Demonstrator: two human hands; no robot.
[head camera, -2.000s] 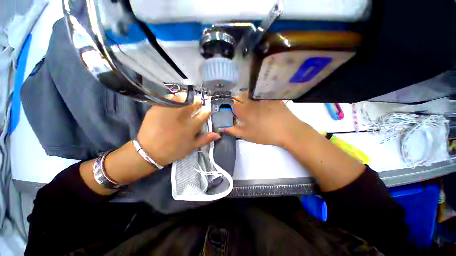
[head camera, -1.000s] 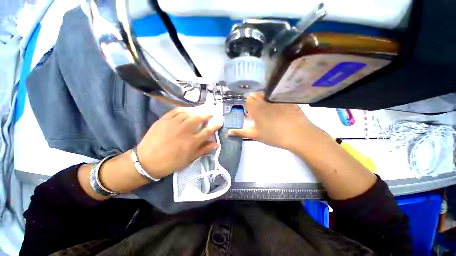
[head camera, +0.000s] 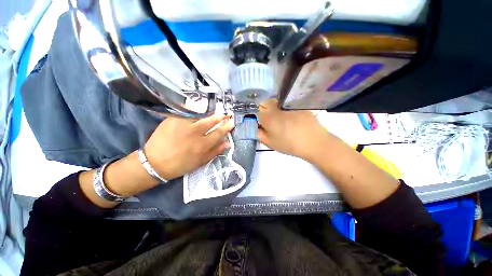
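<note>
A dark grey garment (head camera: 102, 116) lies left of the needle area, and a narrow grey part of it runs down beside the seam guide. A white pocket bag or facing (head camera: 214, 180) with a pale bound edge lies over it near the table's front edge. My left hand (head camera: 186, 143) lies flat on the fabric, fingertips close to the presser foot (head camera: 229, 102). My right hand (head camera: 288, 129) rests right of the small grey-blue seam guide (head camera: 247, 128), its fingertips partly hidden under the machine head. The needle point cannot be made out clearly.
The white sewing machine head (head camera: 189, 32) with its ribbed knob (head camera: 252, 80) hangs over the work. A brown-edged panel (head camera: 345, 81) is at upper right. Yellow snips (head camera: 382, 163), pink and blue sticks (head camera: 368, 121) and tangled white thread (head camera: 453, 153) lie right. A measuring tape (head camera: 291, 207) edges the table; a blue bin (head camera: 450, 229) is below.
The white piece and the grey fabric have moved up a little toward the presser foot. My right thumb, seen below the guide before, is now tucked beside it. The camera view has shifted slightly.
</note>
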